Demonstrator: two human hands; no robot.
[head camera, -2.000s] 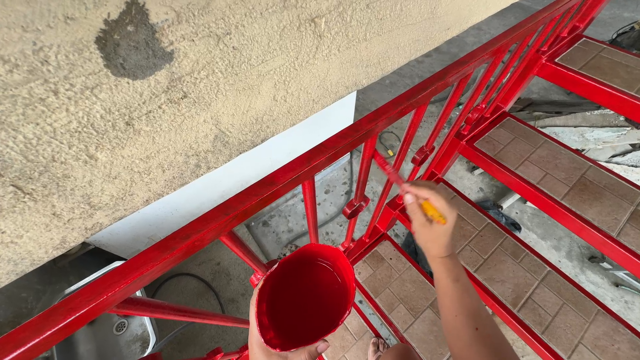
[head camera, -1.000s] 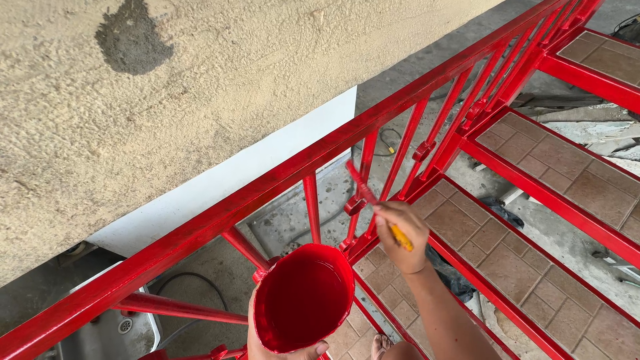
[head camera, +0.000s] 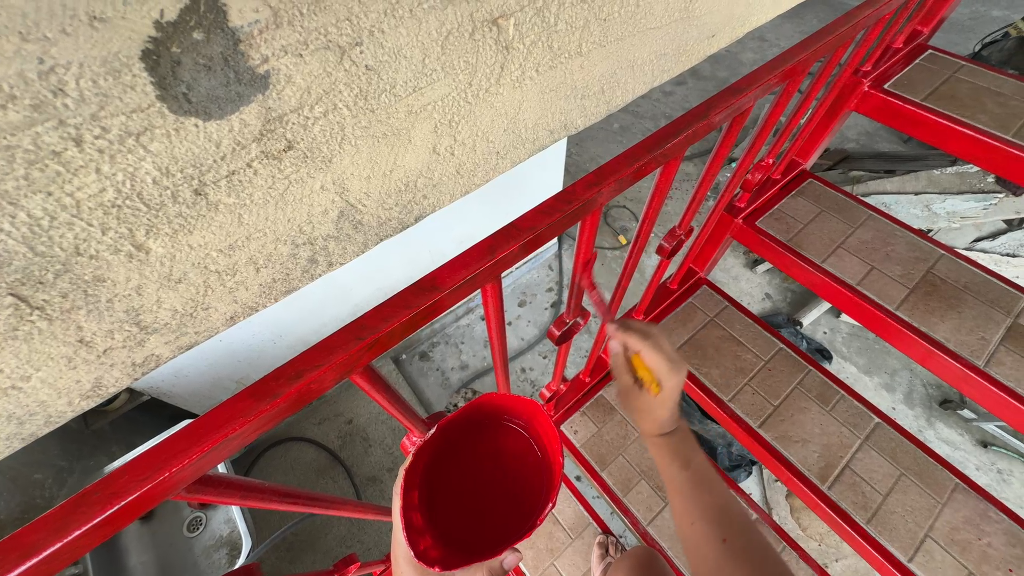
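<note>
My left hand (head camera: 400, 520) is wrapped around a container of red paint (head camera: 482, 480) at the lower middle, its open top facing me. Higher and to the right, my right hand (head camera: 648, 380) grips a paintbrush with a yellow handle (head camera: 644, 374). The brush's red-coated front end lies at a red metal baluster (head camera: 586, 248) of the stair railing; whether the bristles touch it is hard to tell. The red handrail (head camera: 480, 268) runs diagonally above both hands, from lower left to upper right.
Tiled stair treads (head camera: 788, 392) with red metal edges descend on the right. A rough beige wall (head camera: 320, 136) fills the upper left. Below the railing are a metal sink (head camera: 172, 536), a dark cable (head camera: 344, 464) and concrete floor. A bare foot (head camera: 606, 552) shows at the bottom.
My right hand with the brush has moved left from its place two seconds ago. My left hand still holds the paint container in about the same place.
</note>
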